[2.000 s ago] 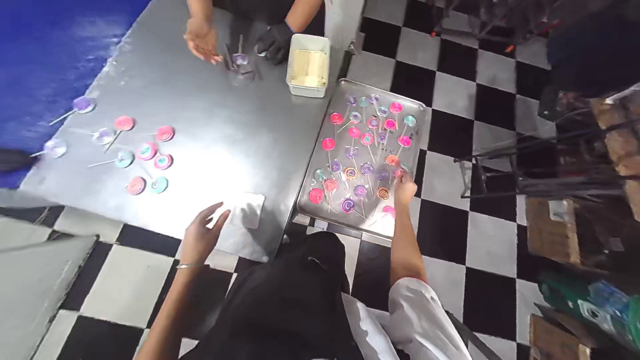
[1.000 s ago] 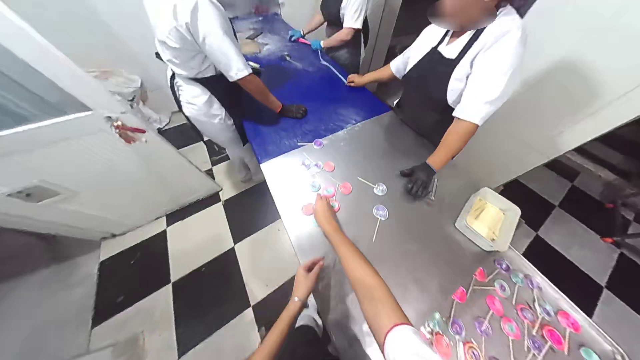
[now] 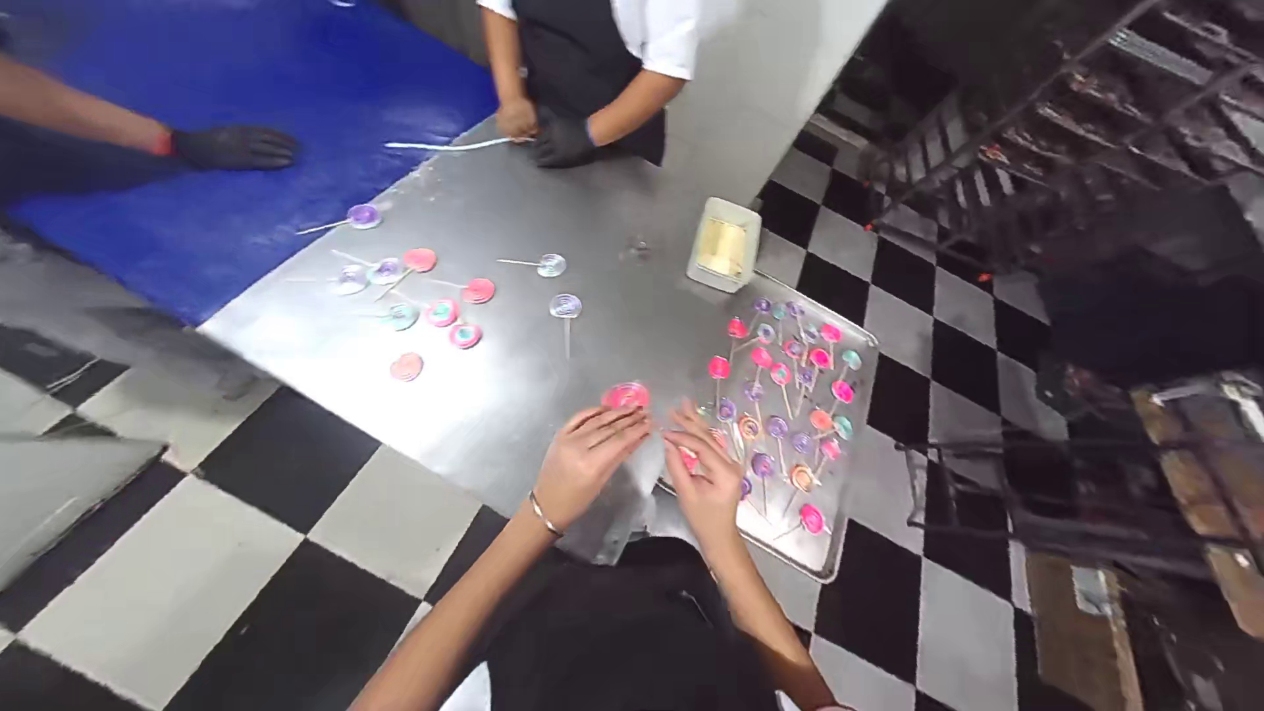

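My left hand (image 3: 585, 462), with a bracelet at its wrist, is over the near edge of the metal table, its fingertips at a pink spiral lollipop (image 3: 626, 396). Close to its right, my right hand (image 3: 707, 472) has bent fingers beside the metal tray (image 3: 857, 415), with a bit of pink candy (image 3: 688, 458) visible by the fingers; whether it is held is unclear. Many spiral lollipops in pink, purple, teal and orange lie on the tray. Several more, such as a purple one (image 3: 566, 306) and a salmon one (image 3: 406, 366), lie on the table.
A pale plastic container (image 3: 725, 245) with yellowish contents stands behind the tray. Across the table a co-worker's gloved hand (image 3: 563, 141) is at a pale candy rope (image 3: 446, 147). Another person's black-gloved hand (image 3: 235, 147) rests on the blue surface. A dark rack (image 3: 1007, 148) stands at the right.
The view has swung strongly. My right hand, at the lollipops on the table one second ago, is now beside my left hand near the tray. A pink lollipop is now at my left fingertips.
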